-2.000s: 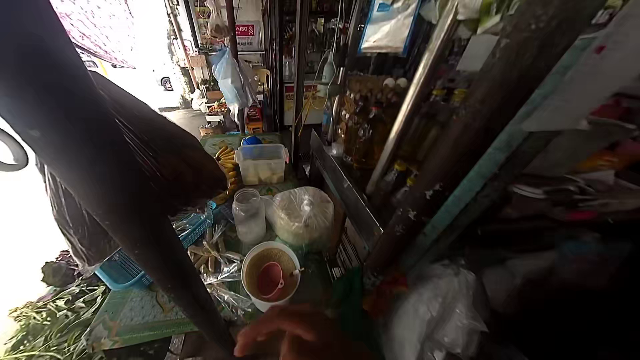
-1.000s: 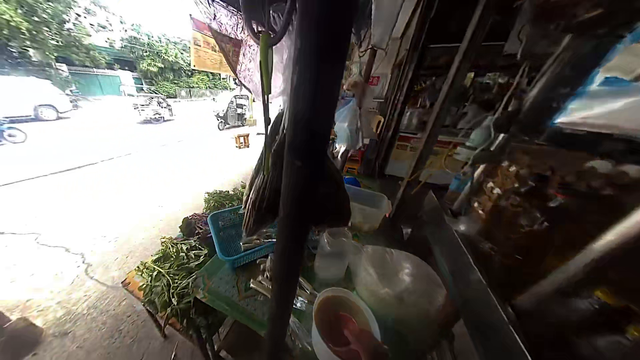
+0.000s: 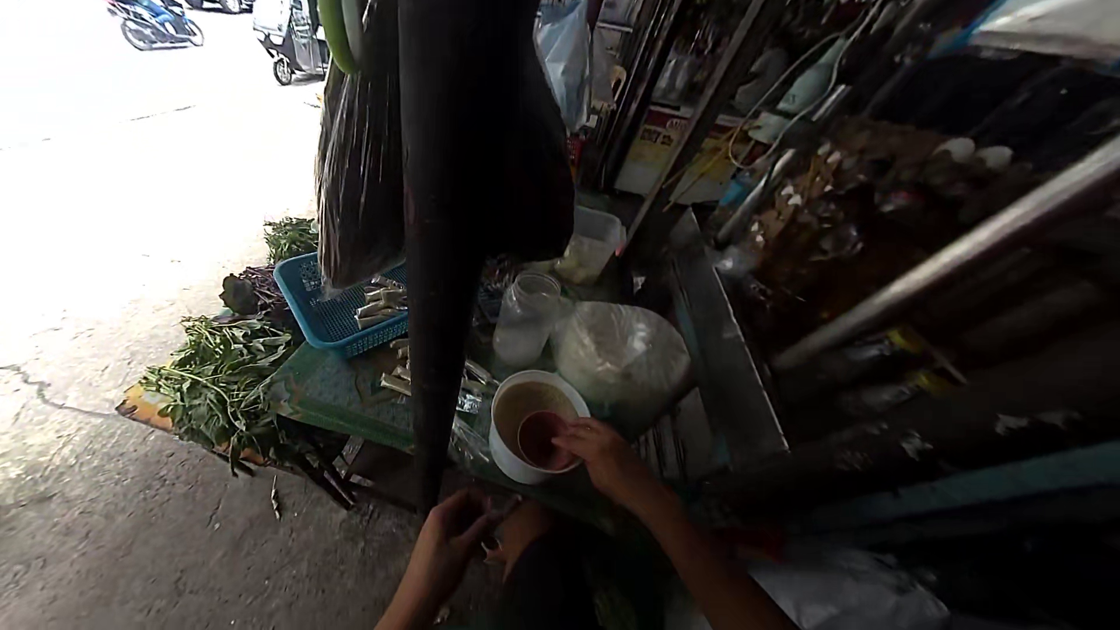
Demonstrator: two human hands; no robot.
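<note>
My right hand (image 3: 604, 455) grips the rim of a small reddish cup (image 3: 540, 437) inside a white plastic bucket (image 3: 506, 451). The bucket holds a tan, grainy-looking substance (image 3: 529, 395). Below and left of the bucket, my left hand (image 3: 459, 529) has its fingers bent together around something small and clear, perhaps a plastic bag (image 3: 500, 506); its exact form is unclear. Behind the bucket stand a translucent plastic jar (image 3: 525, 319) and a full clear plastic bag (image 3: 621, 354). Wrapped sticks of something pale (image 3: 398, 381) lie left of the bucket.
A dark post (image 3: 437, 262) rises close in front, beside a hanging dark bag (image 3: 359, 175). A blue basket (image 3: 341, 341) and leafy greens (image 3: 223, 376) are at the left. A clear tub (image 3: 599, 241) stands farther back. A metal panel (image 3: 726, 350) edges the green table's (image 3: 350, 411) right side.
The view has swung left, then down. My left hand has come into view below the bucket. My right hand is still at the reddish cup, as one second ago.
</note>
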